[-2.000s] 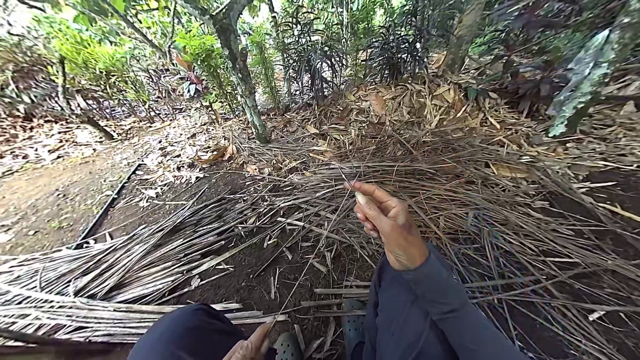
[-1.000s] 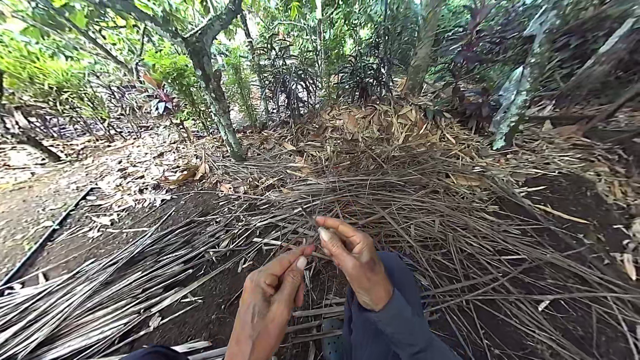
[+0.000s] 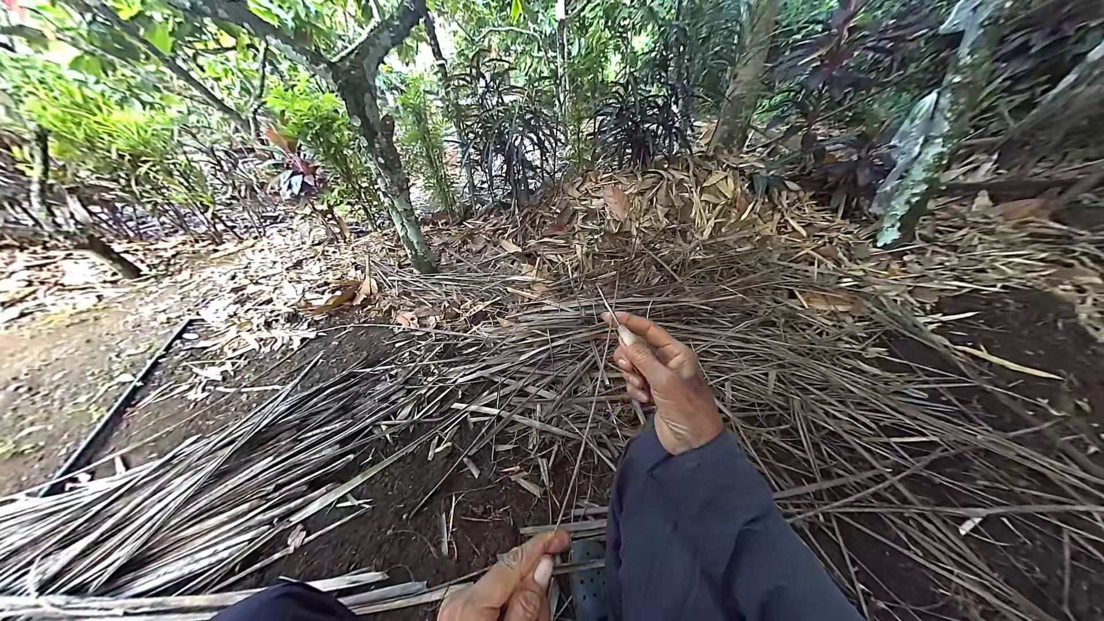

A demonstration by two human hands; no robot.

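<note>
Between my two hands runs a thin dry strip of plant fibre (image 3: 588, 423), slanting up and to the right. My right hand (image 3: 664, 371) pinches its upper part between thumb and forefinger, and a short tip sticks out above. Low in the view, near the bottom edge, my left hand (image 3: 515, 582) pinches the lower end between thumb and finger. Behind and below the right hand lies a wide spread of dry narrow leaf strips (image 3: 793, 371). A bundle of paler dry strips (image 3: 207, 492) lies to the left of the left hand.
A dark hose or pipe (image 3: 121, 410) lies on bare soil at the left. A slim tree trunk (image 3: 388, 172) rises behind the strips, and a lichen-covered trunk (image 3: 927, 164) stands at the right. Dry leaf litter (image 3: 681, 207) covers the ground behind. A perforated shoe (image 3: 588, 582) shows below.
One second ago my hands were close together at the middle; now they are apart, the left lower and the right higher, with the strip stretched between them.
</note>
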